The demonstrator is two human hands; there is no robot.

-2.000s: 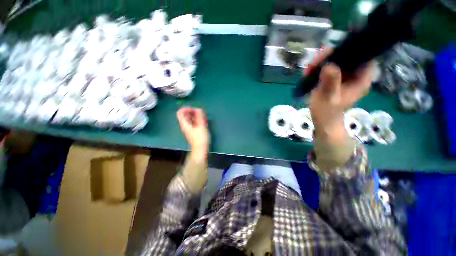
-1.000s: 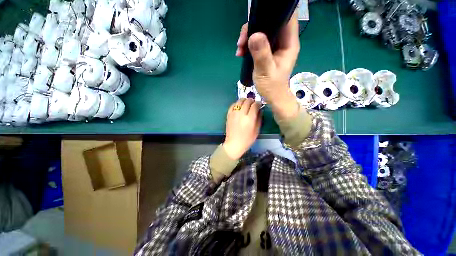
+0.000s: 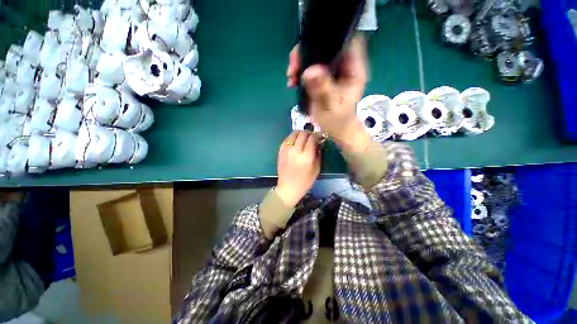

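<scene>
My right hand (image 3: 338, 92) is closed around the thick black electric screwdriver (image 3: 329, 31), slightly blurred. The tool's lower end is over a white motor housing (image 3: 302, 120) on the green bench, partly hidden by my hands. My left hand (image 3: 298, 161), with a ring on one finger, holds the near edge of this housing. A row of several white motor housings (image 3: 405, 115) with dark centre holes stands just right of my right hand. The bit's tip is hidden.
Assembled white motor units (image 3: 69, 95) are stacked at the left. Grey stators (image 3: 500, 31) lie heaped at the back right beside a blue crate (image 3: 563, 69). A brown cardboard box (image 3: 120, 253) and a lower blue bin (image 3: 538, 240) are below the bench edge. Part of the screw feeder (image 3: 368, 16) shows behind the screwdriver.
Both hands came together at the housing after the screwdriver swung down from the upper right. Since one second ago they remain there, with the view slightly shifted.
</scene>
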